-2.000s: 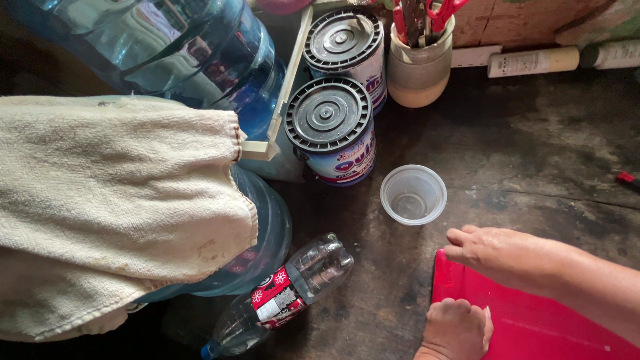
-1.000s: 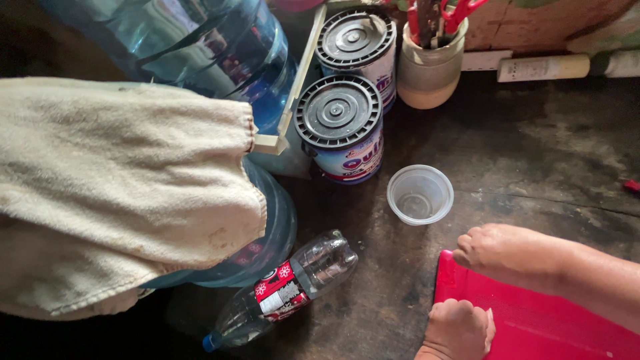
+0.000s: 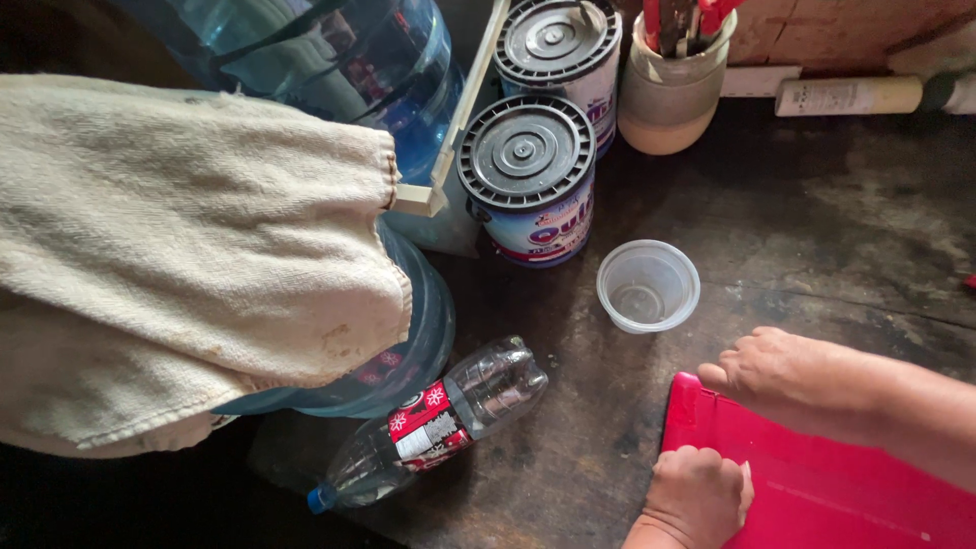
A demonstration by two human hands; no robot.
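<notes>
A bright pink-red flat sheet, seemingly plastic (image 3: 831, 488), lies at the lower right, with a thick rounded left edge. My left hand (image 3: 700, 488) is closed in a fist over that left edge, its thumb on the right side. Above it, my right hand (image 3: 770, 371) reaches in from the right with curled fingers, its thumb by the sheet's top left corner. The undersides of both hands are hidden. Just up and left of my right hand stands a clear plastic cup (image 3: 648, 286), touched by neither hand.
A clear plastic bottle (image 3: 427, 435) with a blue cap lies left of the sheet. Two black-lidded buckets (image 3: 526, 152) and a jar of red-handled tools (image 3: 671, 91) stand behind. Large blue water bottles (image 3: 438, 305), one under a beige cloth (image 3: 175, 252), fill the left. A tube (image 3: 846, 97) lies along the wall.
</notes>
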